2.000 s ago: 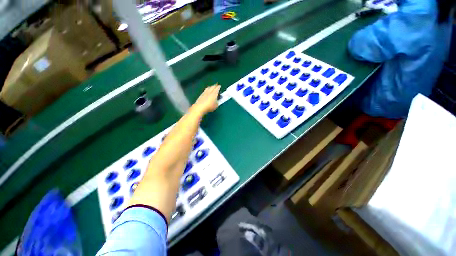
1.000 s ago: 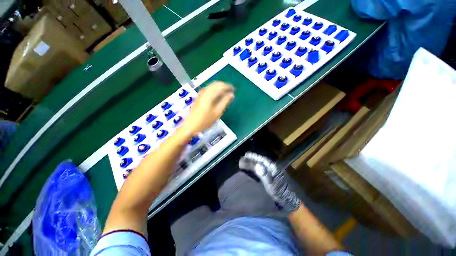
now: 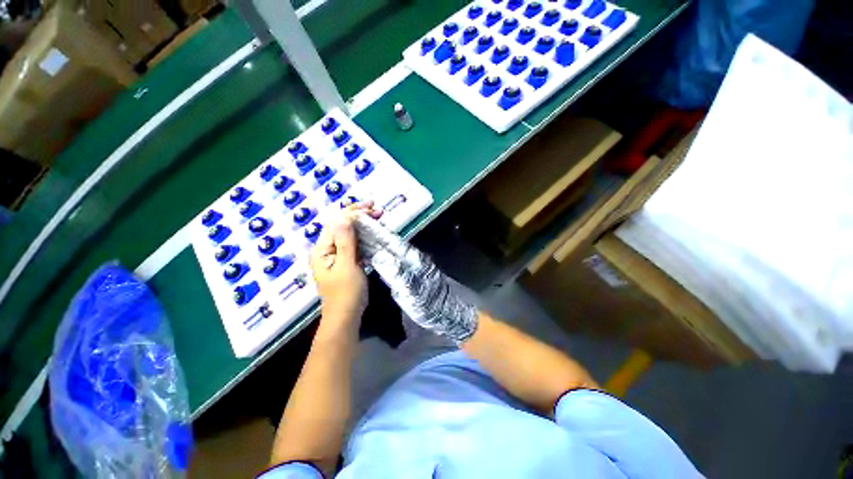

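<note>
The near white foam tray (image 3: 245,339) holds rows of blue-sleeved motors (image 3: 257,224). Bare silver motors (image 3: 257,315) lie in some slots of its near row. My bare left hand (image 3: 339,271) and my right hand (image 3: 412,276) in a grey-and-white knit glove meet at the fingertips over the tray's near edge. The fingers hide whatever may be between them. A small silver cylinder, probably a motor (image 3: 402,116), stands on the green surface between the two trays.
A second white tray (image 3: 508,120) of blue-sleeved pieces lies at the upper right. A clear bag of blue sleeves (image 3: 117,365) is at the left. A white metal upright (image 3: 299,56) rises behind the near tray. Cartons (image 3: 552,178) and a white stack (image 3: 748,206) are at the right.
My left hand has come back from the gap between the trays toward me. My gloved right hand has risen from my lap to meet it. A small silver cylinder now shows between the trays.
</note>
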